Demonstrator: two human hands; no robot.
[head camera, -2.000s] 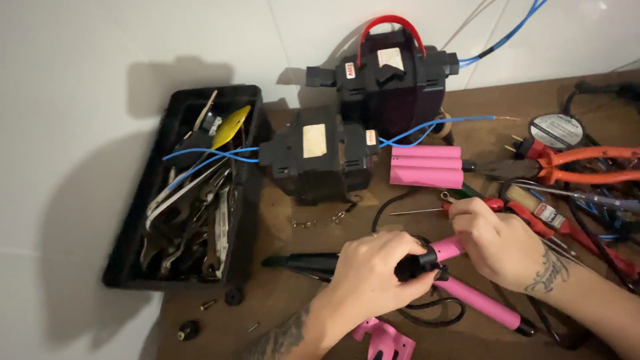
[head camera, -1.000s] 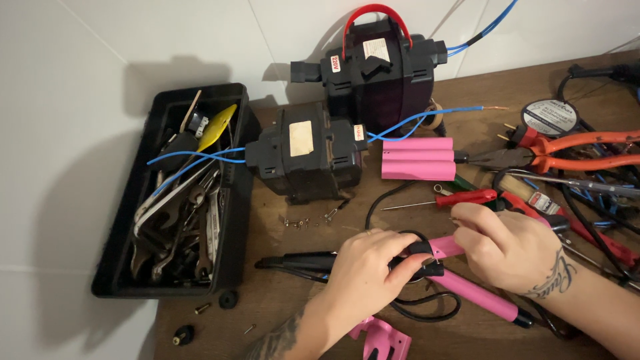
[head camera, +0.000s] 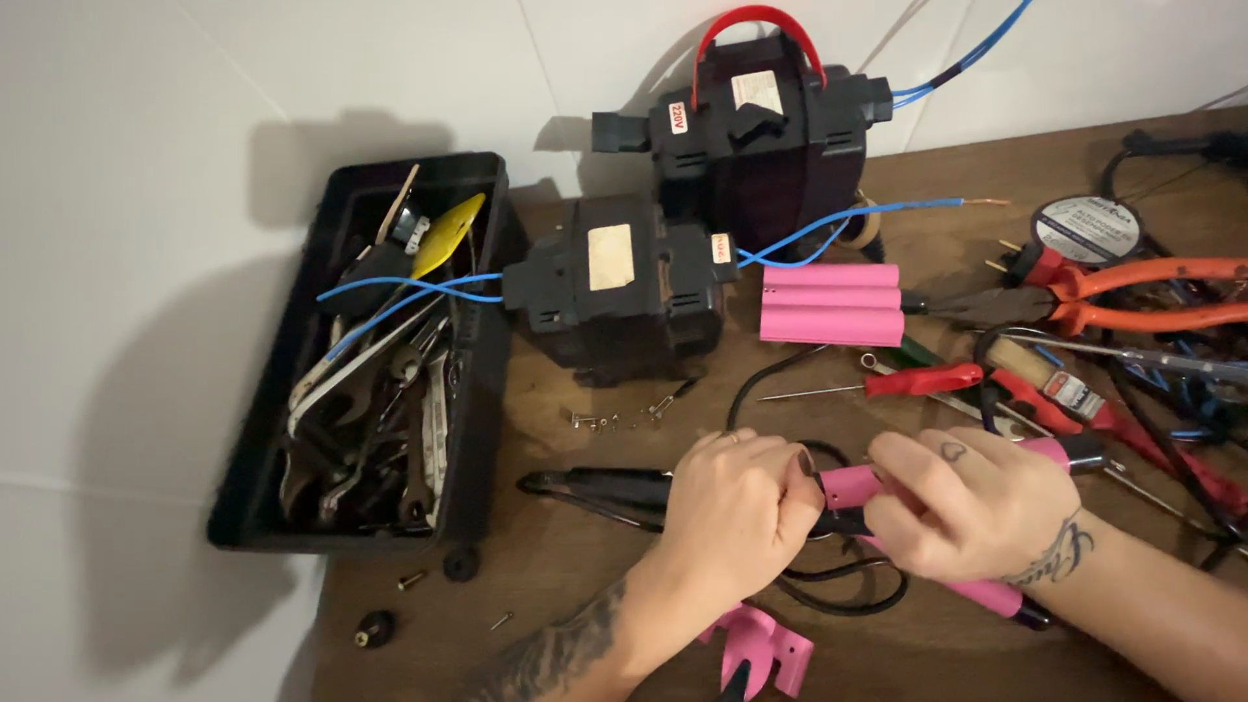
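A pink and black tube-shaped part (head camera: 848, 487), perhaps a hair iron's handle, lies between my hands. My left hand (head camera: 736, 512) grips its black end, mostly hidden under the fingers. My right hand (head camera: 960, 507) is closed around the pink section, whose black tip sticks out on the right. Beneath it a second pink tube (head camera: 985, 595) with a black end rests on the table, beside a black cord (head camera: 848, 606). A pink plastic shell piece (head camera: 756, 648) lies below my left hand. Above my hands is a ribbed pink plastic part (head camera: 832, 304).
Two black transformers (head camera: 609, 322) (head camera: 760, 166) with blue wires stand near the wall. A black toolbox (head camera: 487, 390) of wrenches is at left. Small screws (head camera: 609, 421), a red-handled screwdriver (head camera: 921, 379), orange-handled pliers (head camera: 1150, 283), a paintbrush (head camera: 1063, 385) and a solder spool (head camera: 1087, 229) lie about.
Both hands stay at the pink and black part. My left hand has shifted over its black end, which showed more plainly between the hands before.
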